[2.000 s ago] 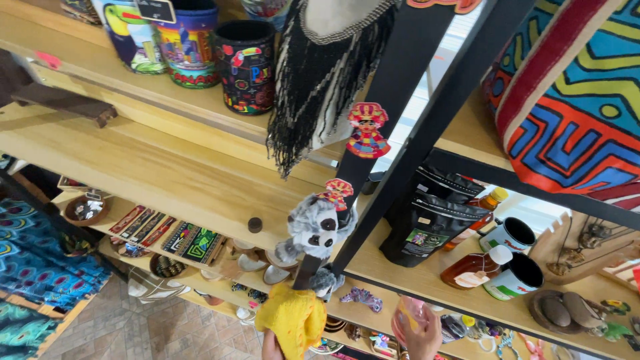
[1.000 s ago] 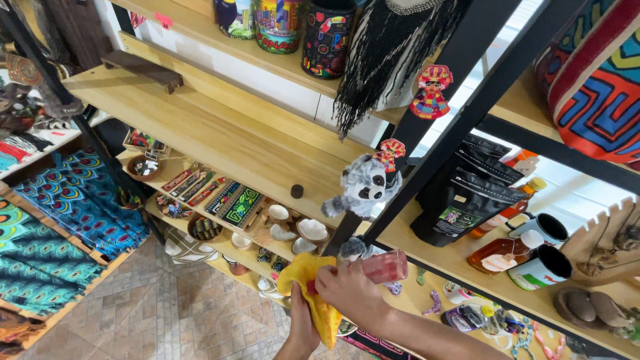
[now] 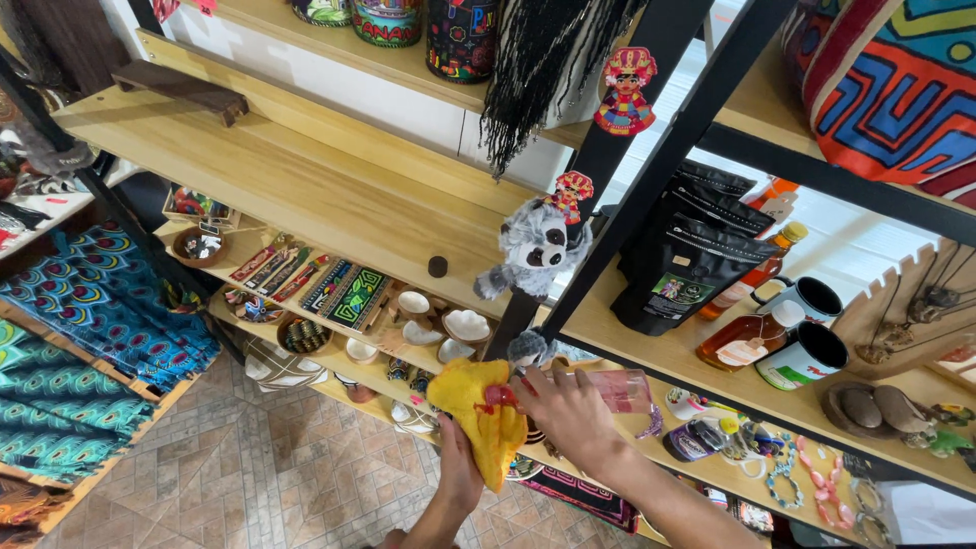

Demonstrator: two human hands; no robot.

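Note:
My left hand (image 3: 459, 465) holds a yellow cloth (image 3: 476, 415) from below, low in the middle of the view. My right hand (image 3: 568, 415) grips a clear pink spray bottle (image 3: 621, 391) lying on its side. The bottle's red nozzle (image 3: 499, 396) rests against the cloth or just over it; whether they touch cannot be told. Just behind the hands, a grey plush animal (image 3: 534, 248) clings to the black shelf post, with a smaller grey plush (image 3: 530, 347) below it.
A wooden shelf (image 3: 305, 175) bears a dark wooden stand (image 3: 183, 88) and a small dark disc (image 3: 438, 266). Lower shelves hold bowls (image 3: 467, 325) and trinkets. At right stand black pouches (image 3: 679, 267), amber bottles (image 3: 751, 335) and mugs (image 3: 804, 356). Patterned textiles (image 3: 114, 305) hang at left.
My right hand has brought the pink bottle leftward to the yellow cloth; two seconds ago the two were apart. The view has shifted left.

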